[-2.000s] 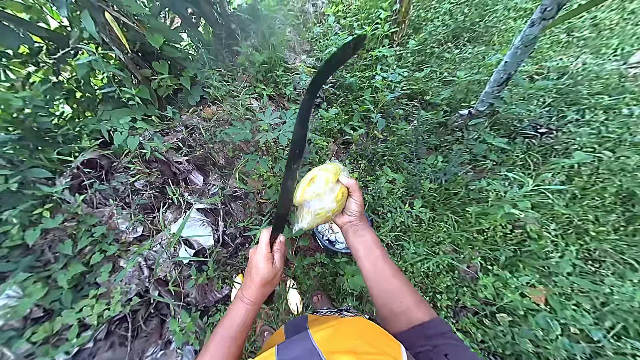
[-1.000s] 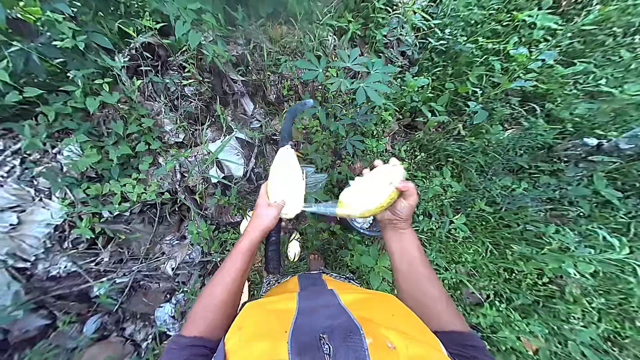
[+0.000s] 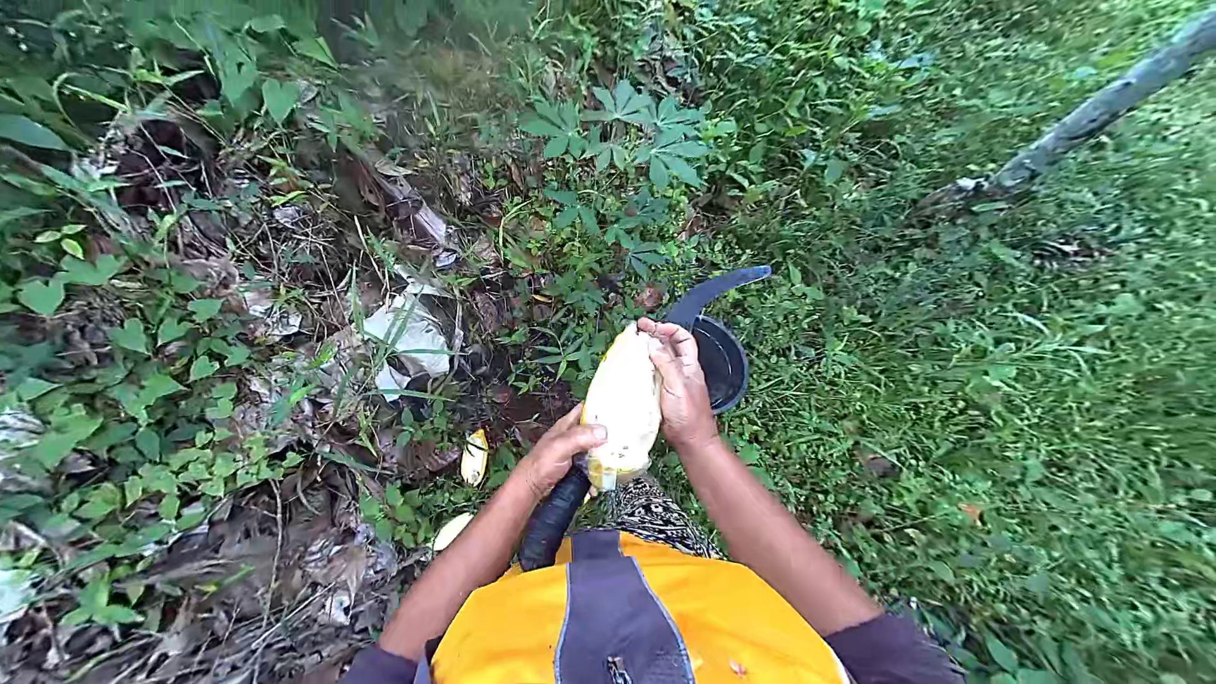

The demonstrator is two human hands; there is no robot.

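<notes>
My left hand [image 3: 560, 451] grips the lower end of a yellow-skinned, pale-fleshed half of what looks like a cacao pod [image 3: 622, 404], together with the black wrapped handle of a machete [image 3: 556, 518]. The curved dark blade [image 3: 717, 293] passes behind the pod, and its tip shows at the upper right. Against the pod's upper right edge are the curled fingers of my right hand [image 3: 682, 385]. Behind that hand stands a dark bucket [image 3: 722, 366], partly covered, its contents hard to make out.
Pale cut husk pieces [image 3: 474, 458] lie on the ground at the left, near a whitish scrap [image 3: 410, 332] among dry leaves. Grass and leafy plants surround me. A thin grey trunk [image 3: 1073, 123] leans at the upper right.
The whole yellow pod held two seconds ago appears split one second ago, with one part in each hand. Now both hands are together at one part, and the machete blade has tilted rightward.
</notes>
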